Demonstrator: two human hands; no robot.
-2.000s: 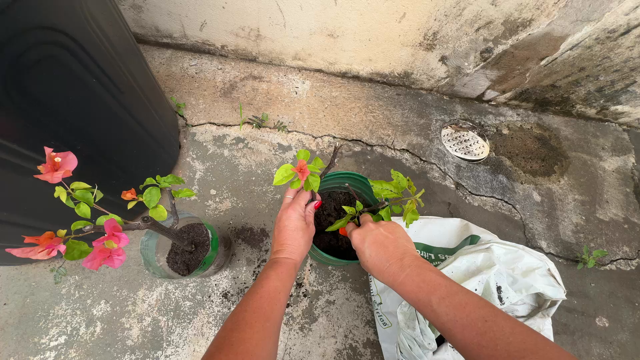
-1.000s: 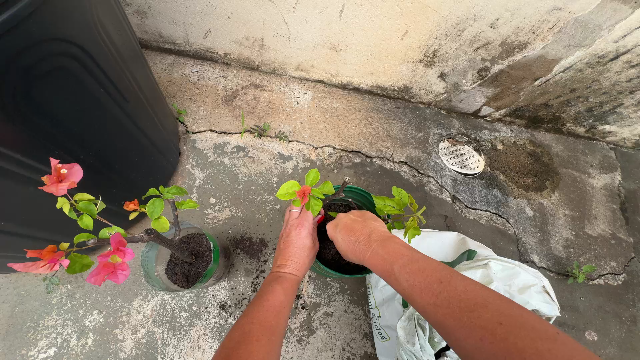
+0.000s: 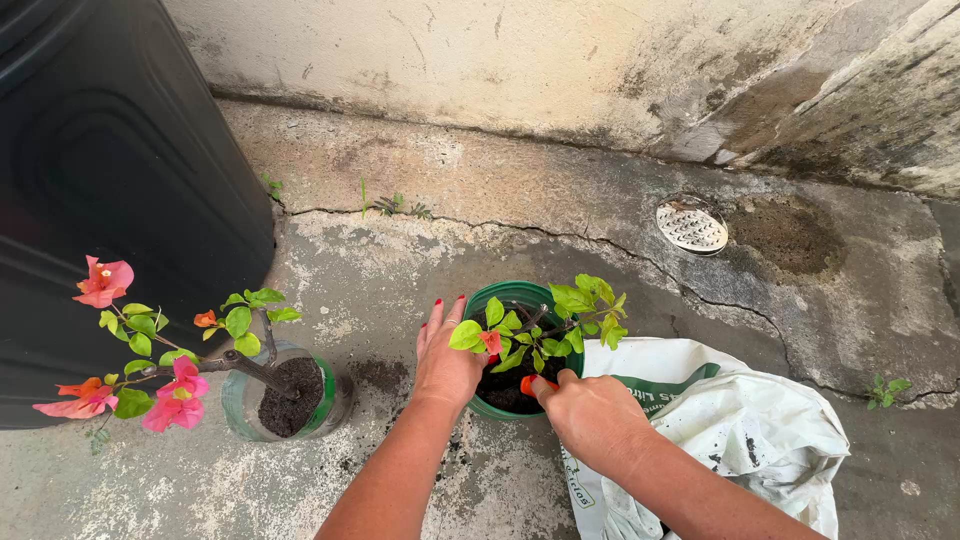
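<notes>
A green plastic pot of dark soil stands on the concrete, with a leafy bougainvillea cutting in it. My left hand rests against the pot's left rim, fingers spread and the thumb over the soil. At the lower right of the pot, my right hand grips the orange handle of a small tool; its working end is hidden. Left of my arms stands a cut clear plastic container with a green band, holding soil and a woody bougainvillea with pink bracts.
A crumpled white and green plastic sack bearing writing lies right of the pot, partly under my right forearm. A large black plastic bin stands at the left. Behind are a stained wall, a round floor drain cover and cracked concrete.
The cutting now lies lower across the pot, its branches crossing above the soil. My right hand has moved to the pot's lower right edge. My left hand's fingers have spread along the rim.
</notes>
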